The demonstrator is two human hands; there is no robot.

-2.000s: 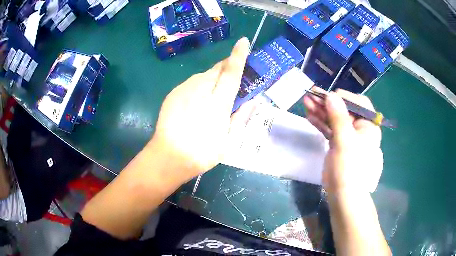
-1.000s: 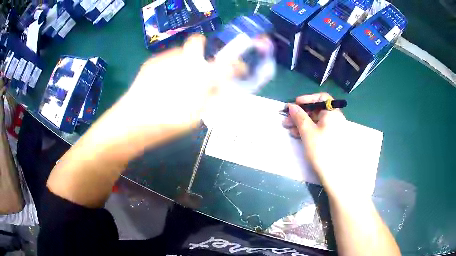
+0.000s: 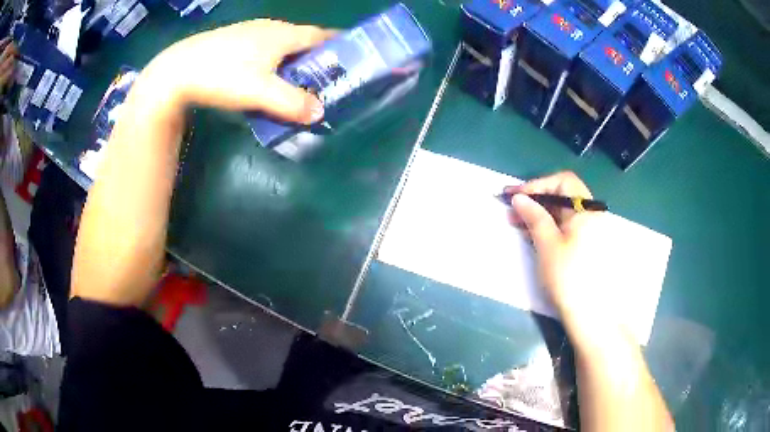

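My left hand (image 3: 253, 72) is shut on a blue retail box (image 3: 371, 72), held tilted above the green bench top at the upper middle, slightly blurred. My right hand (image 3: 553, 215) holds a slim dark pen-like tool with a yellow band (image 3: 561, 202), its tip at the left over a white sheet (image 3: 456, 219). The sheet lies flat on the bench and my right hand rests over its right part. No label can be made out at the tool's tip.
A row of several upright blue boxes (image 3: 601, 74) stands at the upper right. Stacked blue boxes with white labels (image 3: 52, 89) are at the upper left. Another box (image 3: 108, 110) lies partly behind my left forearm. A pale rail (image 3: 743, 118) edges the far right.
My left hand has moved left, then up, and now holds a box at the upper middle. One more box stands in the right row. My right hand with the tool is over the sheet.
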